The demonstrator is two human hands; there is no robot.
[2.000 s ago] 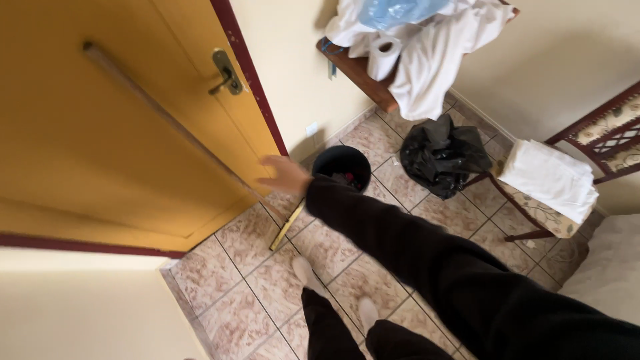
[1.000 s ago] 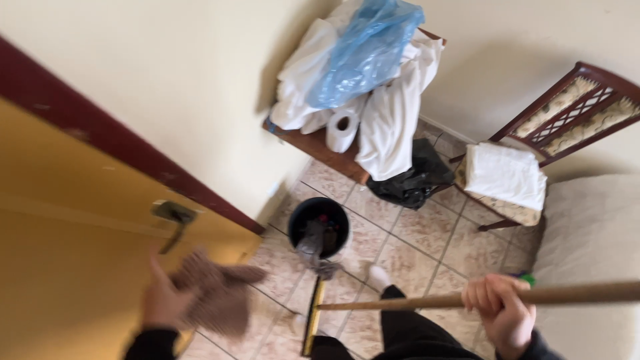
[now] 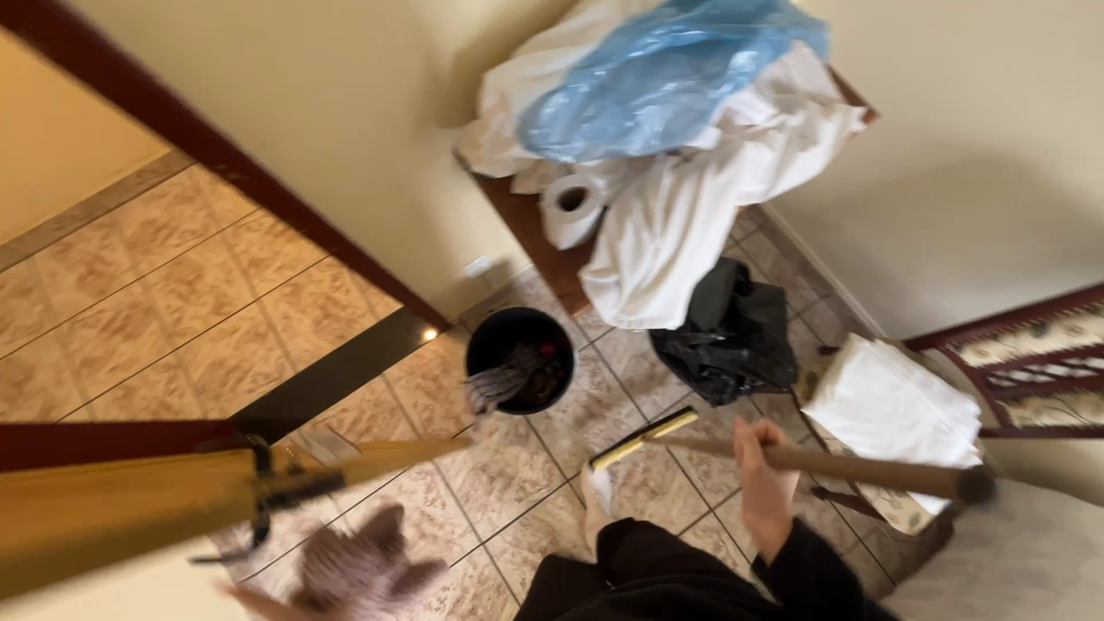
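My right hand [image 3: 766, 479] is closed around the wooden pole of a floor squeegee [image 3: 819, 466]; its yellow-edged head [image 3: 642, 440] rests on the tiles by my foot. At the lower left, my left hand [image 3: 263, 604], blurred and partly cut off, is at a brownish-pink cloth [image 3: 366, 561] and appears to hold it; the fingers are mostly hidden. A black bucket [image 3: 565, 379] stands on the floor between the hands, farther off, with a dark striped cloth [image 3: 504, 377] hanging over its rim. The yellow door [image 3: 129, 509] stands ajar near my left hand.
A wooden table [image 3: 535, 237] bears white cloths [image 3: 660, 237], a blue plastic bag [image 3: 655, 78] and a paper roll [image 3: 571, 211]. Beside it lies a black plastic bag [image 3: 733, 336]. A chair [image 3: 1026, 366] at right holds folded white cloth [image 3: 893, 401]. A dark threshold [image 3: 319, 375] crosses the doorway.
The door has swung open, showing tiled floor beyond it. The squeegee head has moved away from the bucket to the right. My left hand has moved from near the door handle to lower left.
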